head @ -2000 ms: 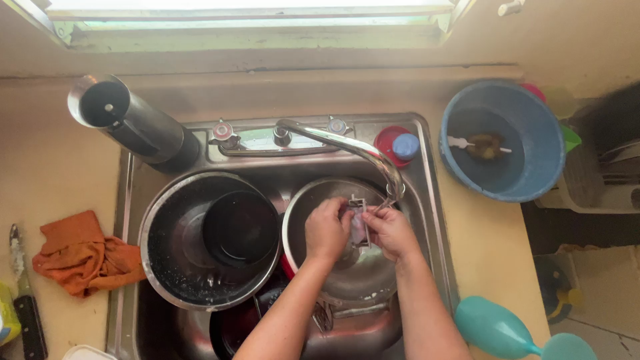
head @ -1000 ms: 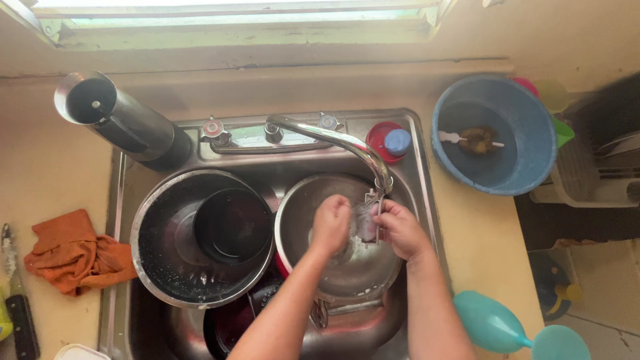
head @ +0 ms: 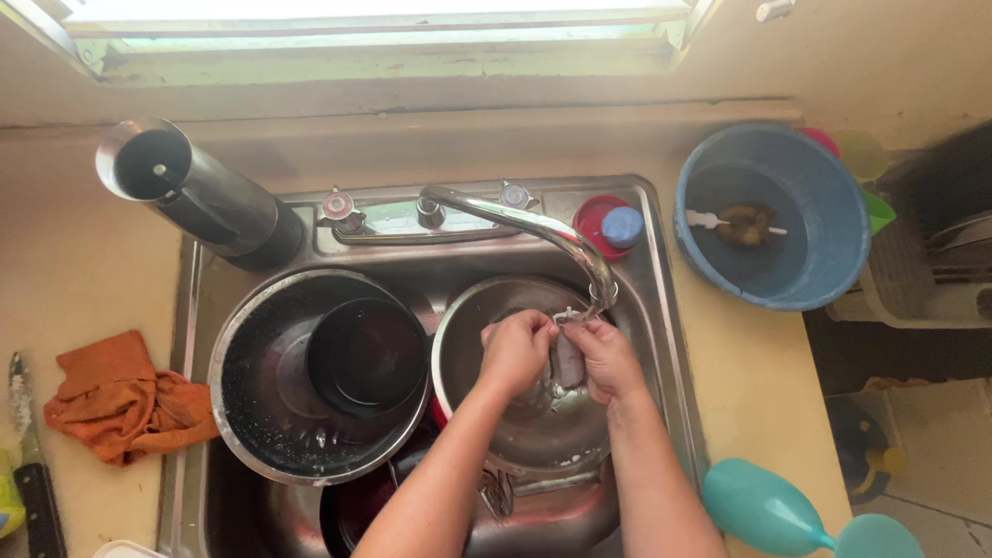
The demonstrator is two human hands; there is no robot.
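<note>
Just below the mouth of the chrome faucet (head: 535, 225), my left hand (head: 517, 350) and my right hand (head: 604, 358) pinch the top of a small wet greyish-purple item (head: 569, 363), which hangs between them. Its kind cannot be told. Water runs over it into a round metal pan (head: 488, 291) in the sink. A larger metal pot (head: 256, 411) with a smaller black pot (head: 366, 356) inside it stands left of the pan.
A steel carafe (head: 225, 201) stands at the sink's back left corner. An orange cloth (head: 116, 395) and a knife (head: 37, 496) lie on the left counter. On the right are a blue basin (head: 837, 240) of water and a teal goblet (head: 763, 504). A red dish with a blue piece (head: 621, 226) sits behind the pan.
My left hand, apart from the item one second ago, is back at its top edge beside my right hand.
</note>
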